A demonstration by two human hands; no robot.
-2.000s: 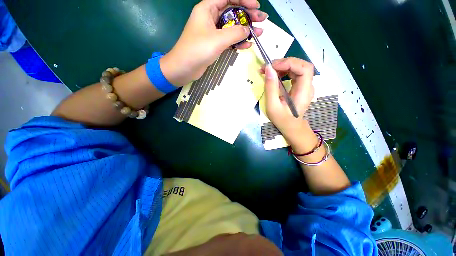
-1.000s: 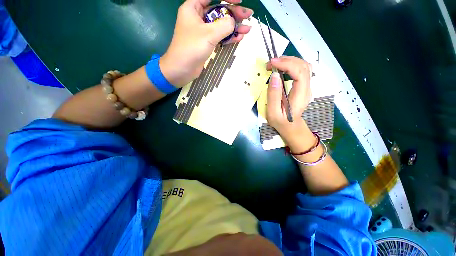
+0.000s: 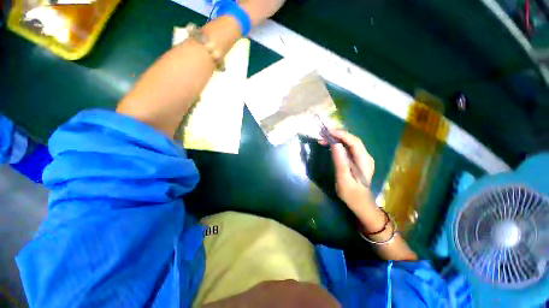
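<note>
My right hand (image 3: 354, 171) holds the slim dark tweezers (image 3: 329, 135). Their tips are blurred over the lower right part of a white backing sheet (image 3: 265, 90) with a blurred grey-brown area of strips. My left arm reaches up and away. My left hand (image 3: 262, 7) is cut off by the top edge, so its fingers and anything in them are hidden. A second, cream backing sheet (image 3: 220, 117) lies beside the first, partly under my left forearm. No round unit shows in my hands.
A yellow tray (image 3: 75, 53) with amber contents stands at the top left. Amber tape (image 3: 408, 171) runs across the table to the white edge strip (image 3: 367, 93). A light blue fan (image 3: 505, 231) is at the right. A dark unit (image 3: 461, 101) sits on the belt.
The view has shifted, bringing the yellow tray and more of the fan in. My left hand has gone to the top edge, and the round unit is out of sight. The tweezers are now over the right sheet.
</note>
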